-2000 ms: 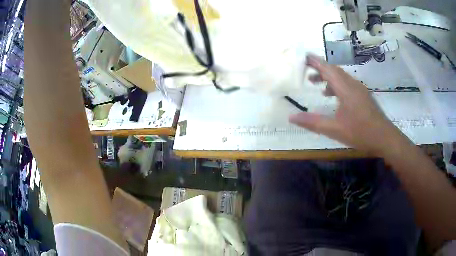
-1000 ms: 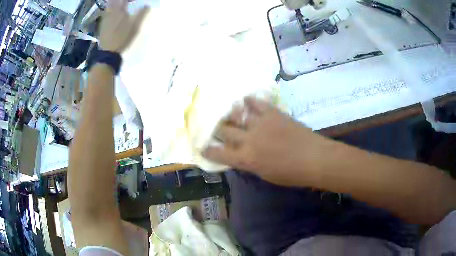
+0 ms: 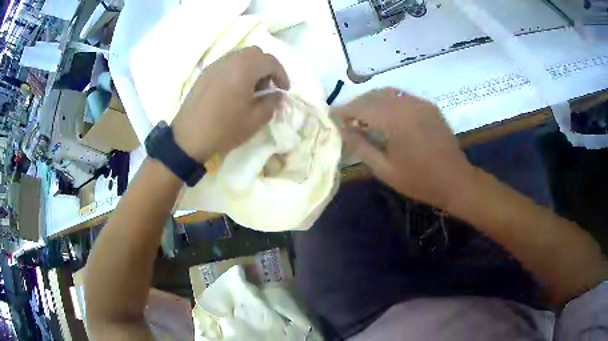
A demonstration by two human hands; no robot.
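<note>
A cream garment [image 3: 287, 200] lies bunched at the table's front edge, with a round opening facing the camera and part of it hanging past the edge. My left hand [image 3: 233, 100], below a dark wrist band, grips the cloth at the top of the opening, with a thin white strand at its fingers. My right hand [image 3: 400, 143] is at the right rim of the opening, fingers bent and pinching its edge; the fingertips are partly hidden. A short black cord end [image 3: 335, 92] shows between the hands.
The machine bed plate [image 3: 427, 40] and presser foot area [image 3: 400, 8] are at the top right. White tape [image 3: 527, 66] runs over the table edge at right. Cream cloth [image 3: 243, 310] lies on a carton below. Another machine [image 3: 73, 136] stands at left.
My left hand has come down from the far left onto the garment. My right hand has moved right to its rim. The garment is gathered with its opening now showing.
</note>
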